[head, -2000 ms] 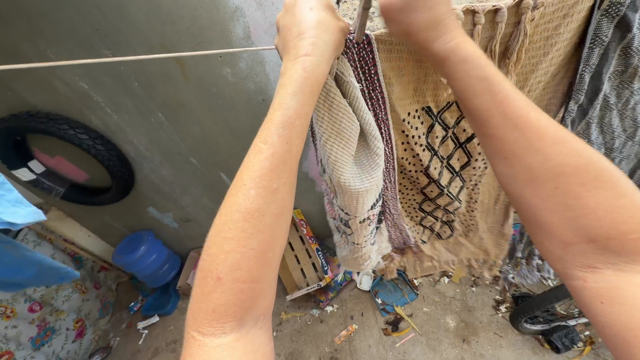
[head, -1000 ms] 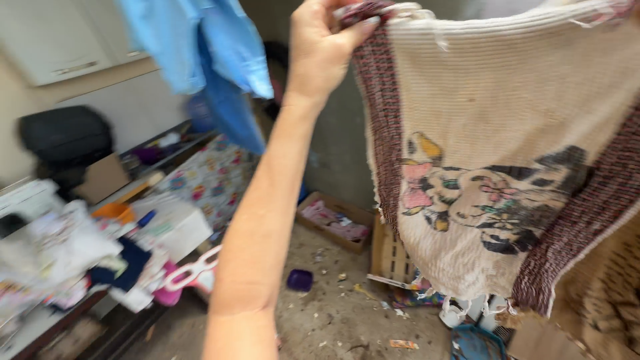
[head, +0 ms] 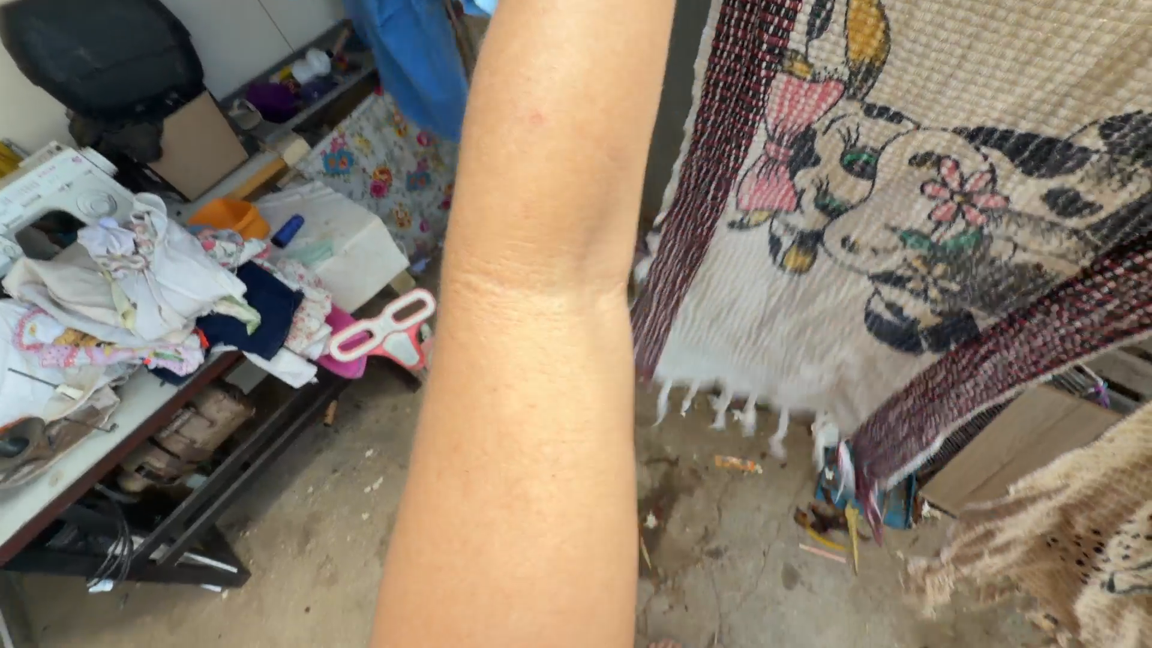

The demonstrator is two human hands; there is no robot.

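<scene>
My left forearm runs up through the middle of the view, and its hand is beyond the top edge. My right hand is out of view too. Just right of the forearm hangs a cream woven cloth [head: 909, 207] with a printed cow, a pink bow and a flower, dark red woven side bands and a fringed lower edge. Its top is cut off, so what holds it cannot be seen. At the lower right hangs part of a beige fringed cloth [head: 1053, 540] with black marks. Blue fabric [head: 405, 63] hangs left of my upper forearm.
On the left, a table [head: 126, 459] bears a white sewing machine [head: 67, 193] and a heap of clothes [head: 162, 279]. Behind are a black chair back [head: 103, 54], an orange container [head: 229, 217] and a white box [head: 346, 247]. Scraps lie on the concrete floor [head: 306, 540] beside a wooden board [head: 1017, 450].
The view has swung left and down. One second ago my left hand gripped the cow cloth's upper corner; now that hand is out of view. Two seconds ago both arms were raised at the line.
</scene>
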